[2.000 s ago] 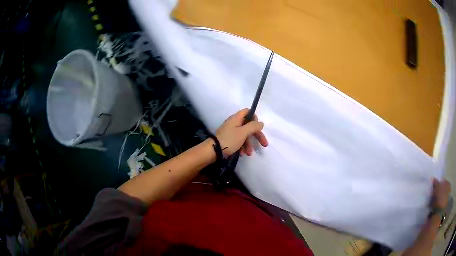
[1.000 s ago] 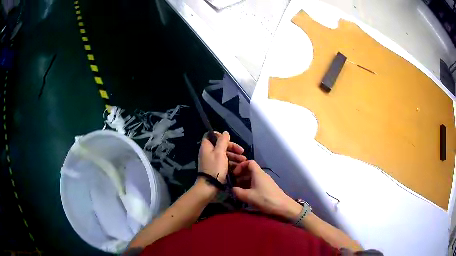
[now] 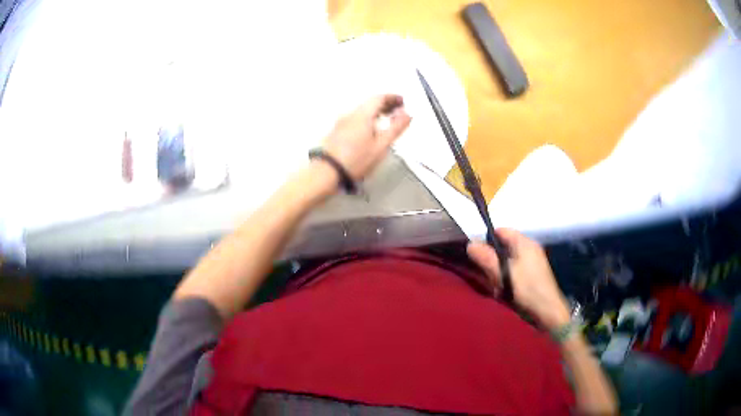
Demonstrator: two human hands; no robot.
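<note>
The tan card pattern (image 3: 569, 73) lies on the white sheet (image 3: 552, 175) at the upper right, its curved edges facing me. A dark bar weight (image 3: 494, 50) rests on it. My right hand (image 3: 528, 272) grips the black shears (image 3: 452, 134) by the handles, low at the right. The blades point up and left over the white sheet beside the pattern; they look closed. My left hand (image 3: 366, 138) is over the sheet, left of the blades, fingers curled. Glare hides whether it pinches the sheet.
The metal table edge (image 3: 325, 237) runs in front of my body. A blurred dark-blue item (image 3: 172, 158) and a small red item (image 3: 127, 157) are on the left of the table. White scraps (image 3: 626, 317) and a red object (image 3: 682, 329) are below at the right.
The shears have passed from my left hand to my right. My hands have moved apart. The view has turned; the bucket is out of view and the table's left part shows.
</note>
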